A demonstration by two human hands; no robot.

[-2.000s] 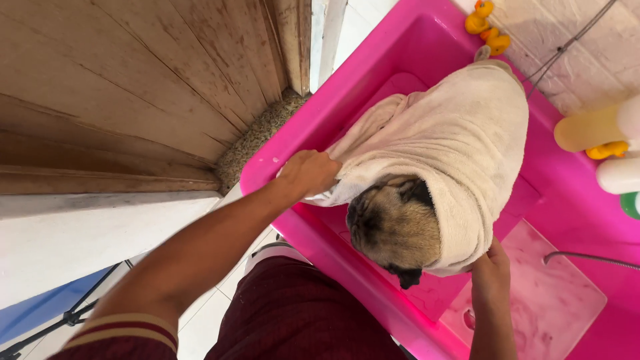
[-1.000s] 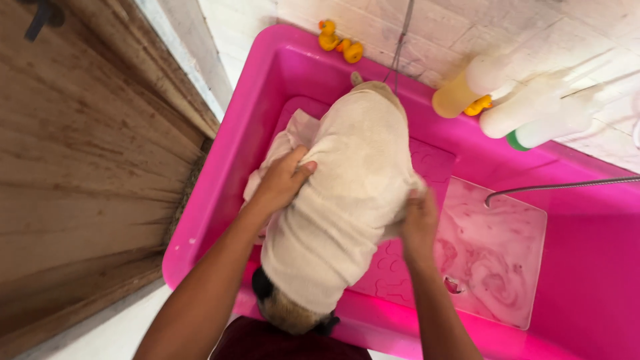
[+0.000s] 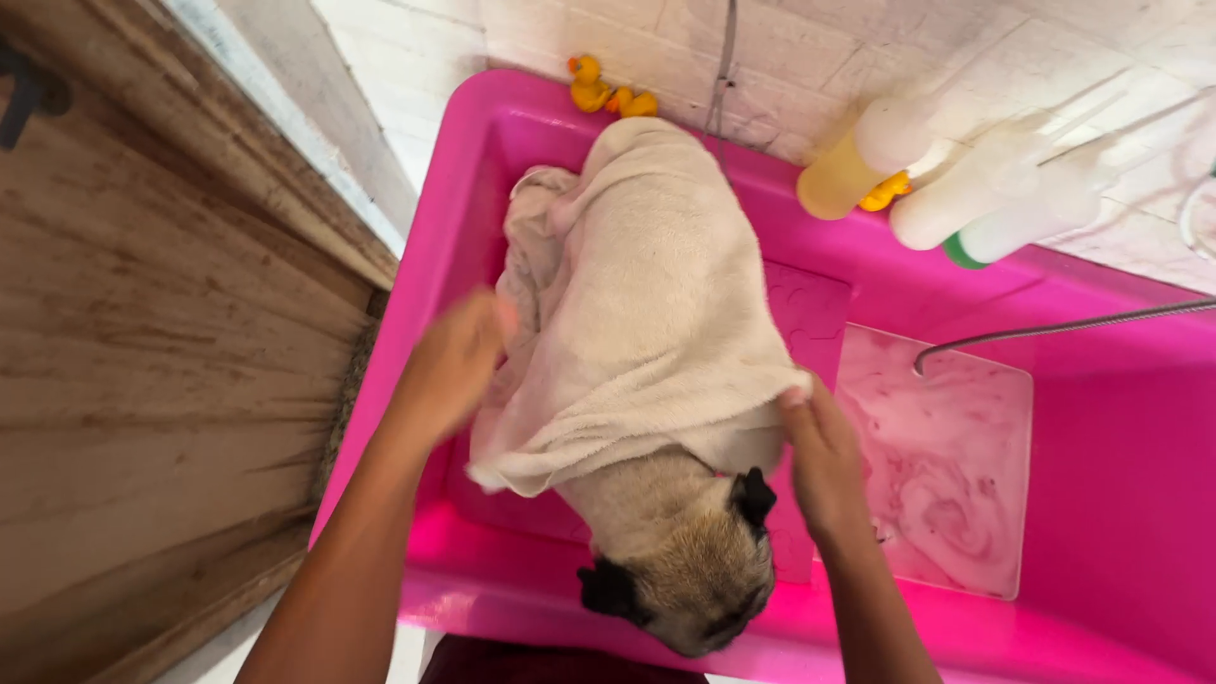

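A pug (image 3: 684,560) with black ears stands in a pink plastic tub (image 3: 1121,418), its head toward me near the front rim. A cream towel (image 3: 665,275) covers its back and sides, leaving the head and neck bare. At the towel's right edge, my right hand (image 3: 822,446) pinches a corner between thumb and fingers. My left hand (image 3: 465,356) is blurred beside the towel's bunched left side; whether it grips the cloth is unclear.
Yellow rubber ducks (image 3: 589,87) and several bottles (image 3: 845,171) line the back rim by the tiled wall. A metal shower hose (image 3: 1054,328) hangs over cloudy pinkish water (image 3: 936,465) at the right. A wooden door (image 3: 171,380) stands at the left.
The towel, which covered most of the pug's head a second ago, now lies behind its ears. My left hand has moved off the towel's top to its left side.
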